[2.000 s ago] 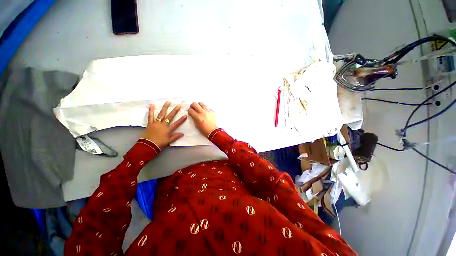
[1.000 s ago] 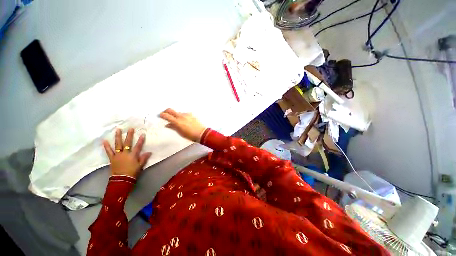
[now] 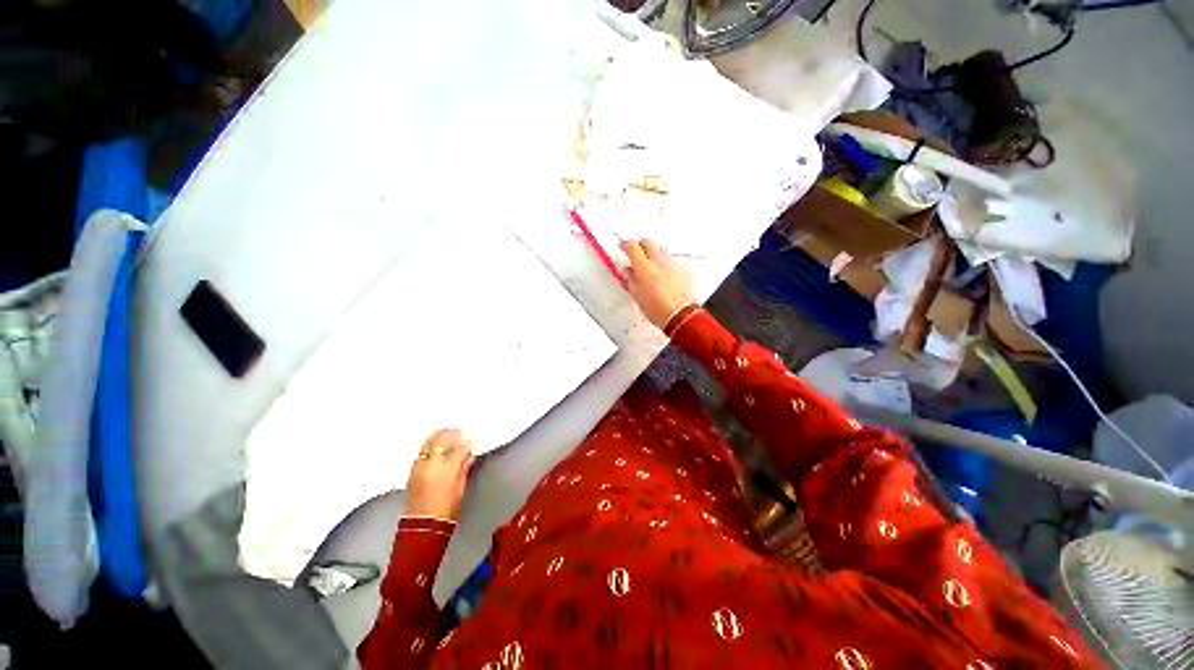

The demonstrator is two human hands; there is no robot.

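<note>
A long white panel (image 3: 432, 353) with a curved cut-out lies on the white-covered table (image 3: 354, 144). My left hand (image 3: 443, 469) rests at the panel's near edge, its fingertips on or at the cloth; whether it pinches the edge is unclear. My right hand (image 3: 655, 282) is off the panel, its fingertips at the lower end of a thin red pen (image 3: 598, 245) lying on the table; I cannot tell if they grip it. Grey cloth (image 3: 223, 576) lies past the panel's left end. A small silver and dark tool (image 3: 343, 577) is partly under the panel's edge.
A black phone (image 3: 221, 329) lies at the table's left. Cream and tan scraps (image 3: 644, 185) lie beyond the pen. The iron's metal edge (image 3: 740, 24) shows at the top. A blue padded arm (image 3: 118, 432) stands left. Cartons (image 3: 858, 236) and a white fan (image 3: 1129, 596) are at right.
My right hand has moved from the panel to the pen. My left hand has gone from flat and spread to curled at the near edge. The panel's right end now shows a clear edge. The view has shifted.
</note>
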